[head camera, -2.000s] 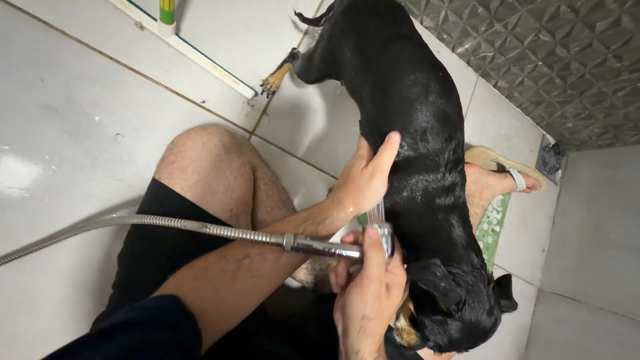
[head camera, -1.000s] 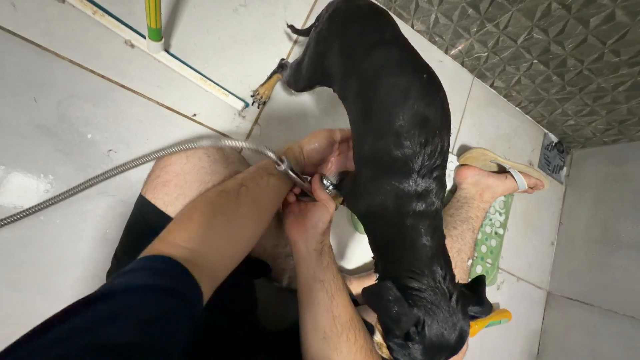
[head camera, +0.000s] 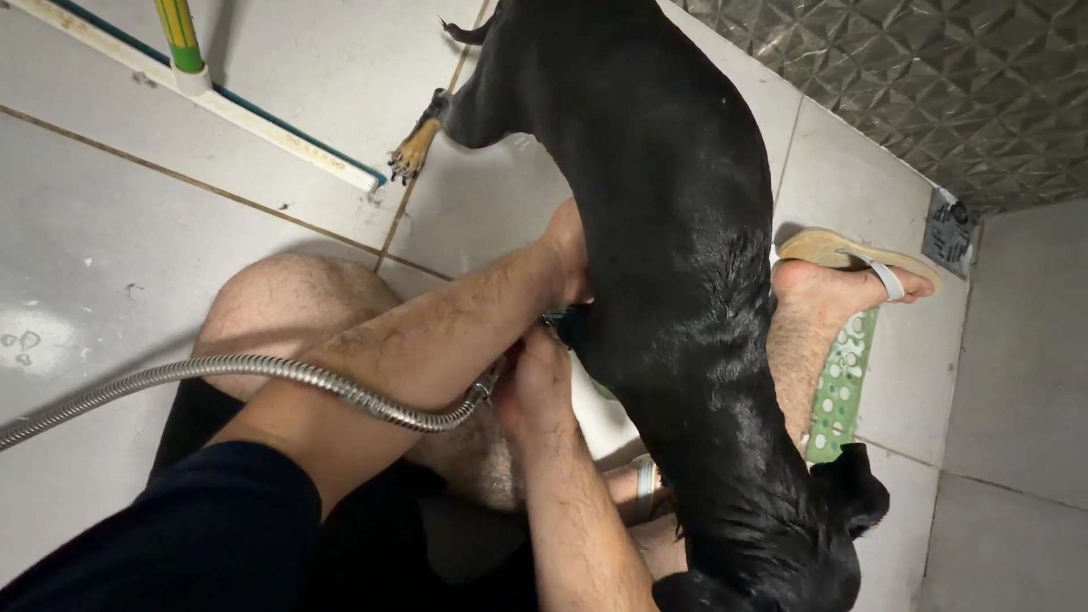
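A wet black dog with tan paws (head camera: 671, 212) stands across the middle, its head at the bottom right. My left hand (head camera: 568, 255) reaches under its belly from the near side, the fingers hidden behind the body. Just below, my right hand (head camera: 535, 382) is closed round a hand shower, whose head (head camera: 565, 321) shows only in part against the dog's underside. A flexible metal shower hose (head camera: 280, 367) runs from the left edge over my left forearm to my right hand.
A floor squeegee (head camera: 280, 136) with a green and yellow handle (head camera: 178, 34) lies at the upper left. My sandalled foot (head camera: 837, 280) is beyond the dog, near a green perforated mat (head camera: 841, 382). A textured panel (head camera: 901, 93) borders the tiled floor (head camera: 93, 246).
My left hand has moved from the dog's side, where its fingers showed, to beneath the belly. The hand shower, in plain view two seconds ago, is now mostly hidden by my right hand and the dog.
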